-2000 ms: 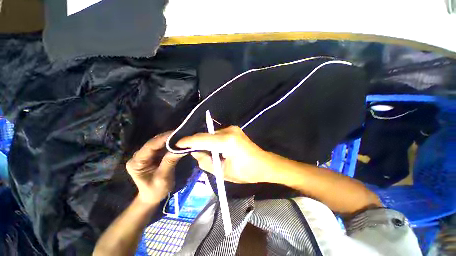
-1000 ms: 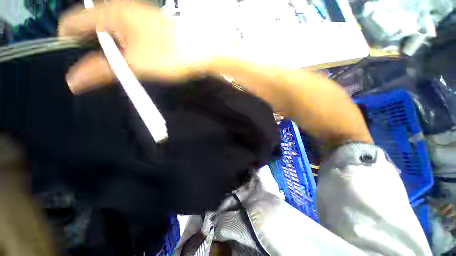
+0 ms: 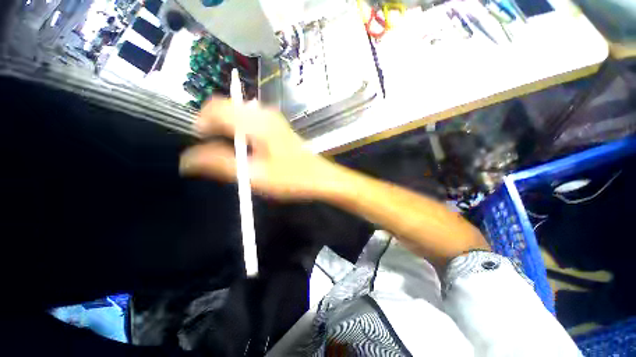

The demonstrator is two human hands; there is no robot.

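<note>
My right hand [image 3: 268,150] is at the centre, slightly blurred, with the slim white marking pen [image 3: 244,202] held across the palm. Its thumb and fingertips point left at the black fabric piece [image 3: 104,188], which fills the left side close to the camera. Whether the fingertips touch it is unclear. Pale parallel stripes [image 3: 84,90] run along the fabric's upper edge. My left hand is not in view.
The sewing machine head [image 3: 230,24] and bed plate [image 3: 321,77] are at the top on a white table [image 3: 432,84]. Red-orange scissors [image 3: 376,24] and small tools lie there. Green-topped cones [image 3: 206,70] are behind. A blue crate [image 3: 519,223] holds black pieces at right.
My left hand has left the picture. The black fabric, held low in both hands two seconds ago, is now spread large at left. The view has shifted to show the machine.
</note>
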